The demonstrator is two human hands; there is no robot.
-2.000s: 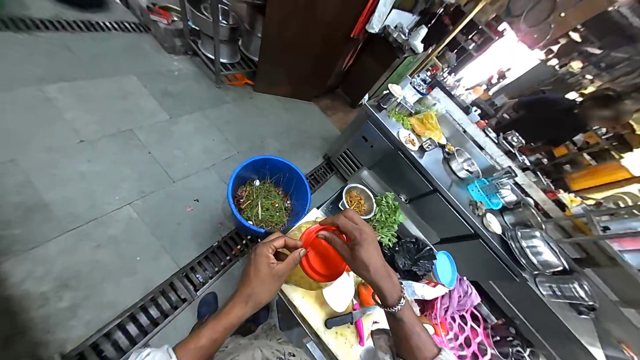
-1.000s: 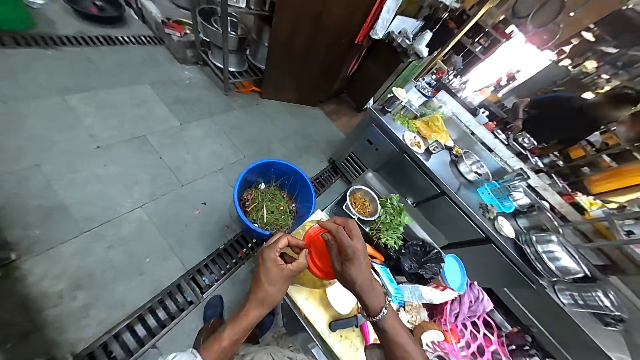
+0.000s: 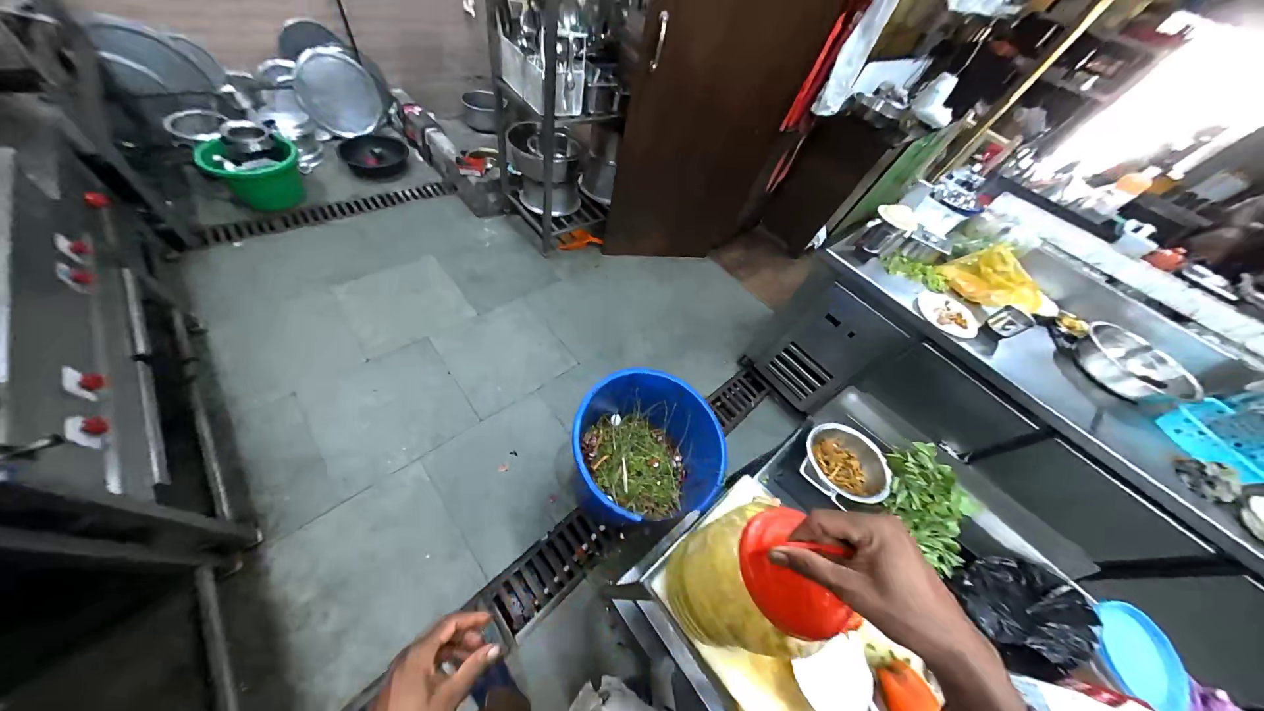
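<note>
My right hand point(image 3: 864, 568) pinches the rim of a red plastic lid point(image 3: 785, 583) between thumb and fingers. The lid is tilted against the end of a large jar point(image 3: 716, 583) with yellowish contents, above a work table with a pale cutting board point(image 3: 755, 681). My left hand point(image 3: 439, 667) is at the bottom, left of the jar, with curled, parted fingers and nothing in it. Beside the jar are a white piece point(image 3: 837, 676), not clearly identifiable, and a carrot point(image 3: 904, 683).
A blue bucket point(image 3: 647, 380) of green trimmings stands beyond the table. A metal colander point(image 3: 849, 464), leafy greens point(image 3: 928, 504), a black plastic bag point(image 3: 1022, 607) and a blue lid point(image 3: 1145, 657) lie rightward. A steel counter point(image 3: 1076, 405) runs along the right; a stove point(image 3: 59, 336) stands at left.
My left hand has left the red lid and moved down and left. My right hand still holds the lid. The view has shifted, and the stove now shows at left.
</note>
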